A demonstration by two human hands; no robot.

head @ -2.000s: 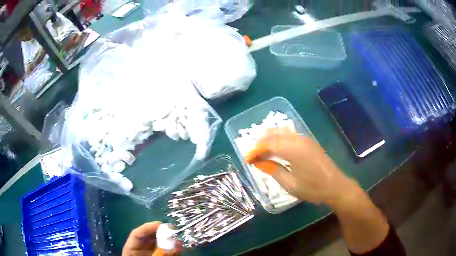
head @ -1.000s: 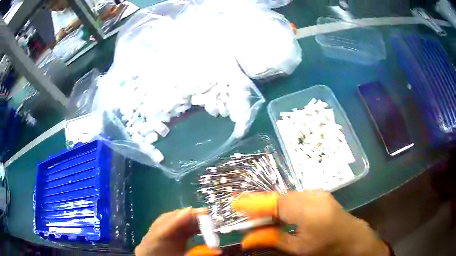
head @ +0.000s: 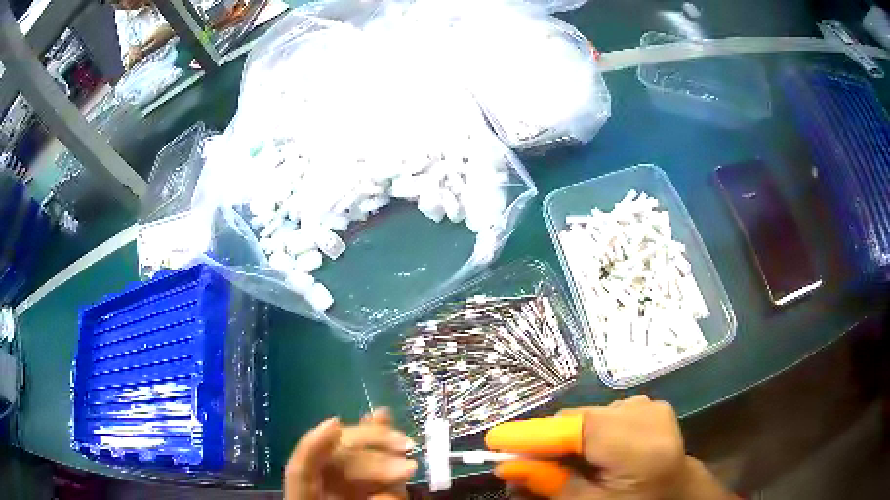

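Note:
My right hand (head: 625, 454), with orange finger cots on thumb and index finger, pinches a slim rod with a white part (head: 478, 456) at the bottom centre. A white plastic cap (head: 438, 454) is at the rod's left end, crosswise to it. My left hand (head: 351, 459) is just left of the cap, fingers apart and slightly blurred; its fingertips appear not to touch the cap. Behind the hands, a clear shallow box holds thin metal rods with white collars (head: 488, 361). A clear box of white sleeves (head: 639, 283) stands to its right.
A large clear bag (head: 381, 88) with white caps (head: 293, 215) lies open behind. Blue ridged trays (head: 146, 366) are stacked at left, with another blue tray (head: 859, 166) at far right. A smartphone (head: 769, 232) lies beside the sleeve box. A clear box (head: 707, 88) stands behind.
My right hand has moved from the sleeve box to the bottom centre and now holds a rod. The cap, earlier in my left fingers, is at the rod's end. The view has shifted left.

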